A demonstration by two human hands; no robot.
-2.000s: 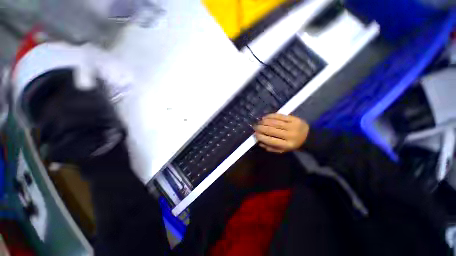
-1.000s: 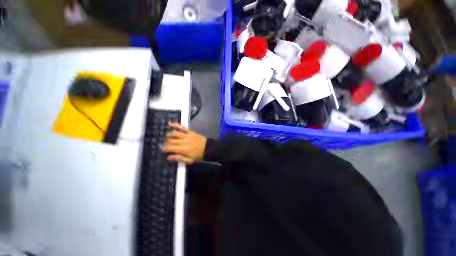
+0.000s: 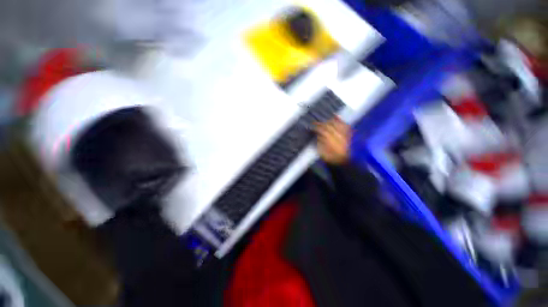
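Note:
The picture is badly blurred. A large white rounded security camera [image 3: 66, 129] with a black end is close to me at the left, its red end cap [image 3: 45, 84] at the upper left. My left sleeve reaches up to it, but my left hand is not visible. My right hand [image 3: 333, 141] rests at the far right end of the black keyboard [image 3: 261, 171], fingertips on its keys, holding nothing that I can see. The keyboard lies on the white tray [image 3: 240, 234].
A yellow mouse pad [image 3: 267, 51] with a black mouse [image 3: 298, 25] lies on the white table [image 3: 210, 90]. A blue crate [image 3: 414, 210] of white, black and red-capped cameras stands at the right. A green bench edge [image 3: 27, 270] shows at lower left.
The view swung right to the crate and has swung back left, so the large camera and left sleeve show again. My right hand stays at the keyboard.

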